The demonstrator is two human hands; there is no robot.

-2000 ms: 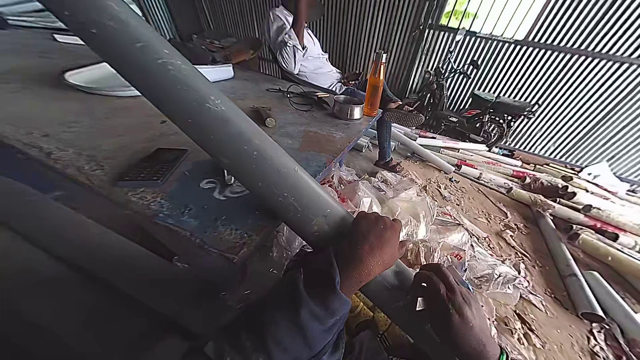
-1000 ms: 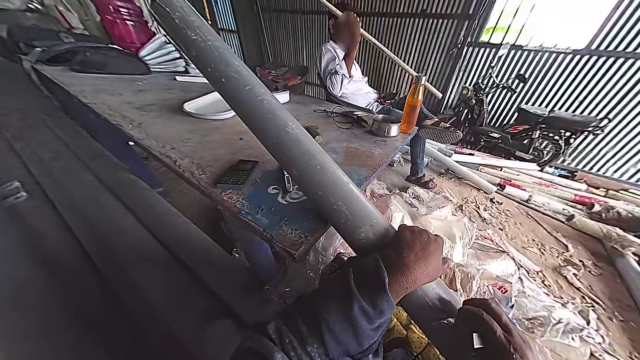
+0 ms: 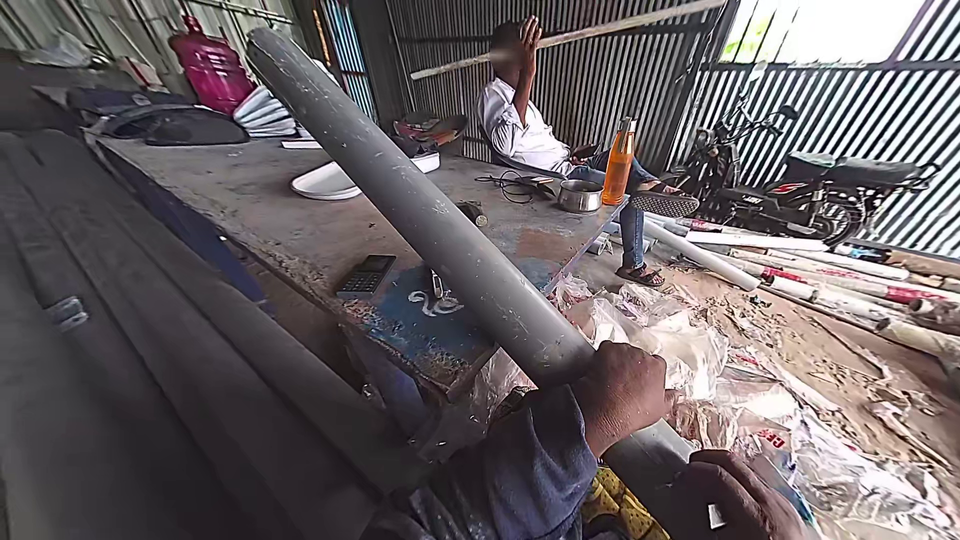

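A long grey plastic pipe [image 3: 442,232] runs slantwise from the upper left to the lower right, over the corner of a worn table [image 3: 300,240]. My left hand [image 3: 626,390], in a dark blue sleeve, is wrapped around its lower part. Farther down the same pipe lies my right hand [image 3: 739,495], cut by the bottom edge, with its fingers bent over the pipe and partly in shadow. Yellow patterned cloth [image 3: 619,510] shows below the pipe. On the table, left of the pipe, lies a black calculator [image 3: 367,274].
Several grey pipes [image 3: 172,315] lie along the left. The table holds a steel pot [image 3: 580,196], an orange bottle [image 3: 619,161] and a white tray [image 3: 325,182]. A person [image 3: 525,127] sits behind it. Plastic wrapping [image 3: 690,352], wrapped pipes [image 3: 832,277] and a motorcycle [image 3: 810,187] are at right.
The view has swung left, bringing the pink water jug and stacked grey pipes into sight. Both hands are still on the pipe. The seated person's raised hand is now beside the head.
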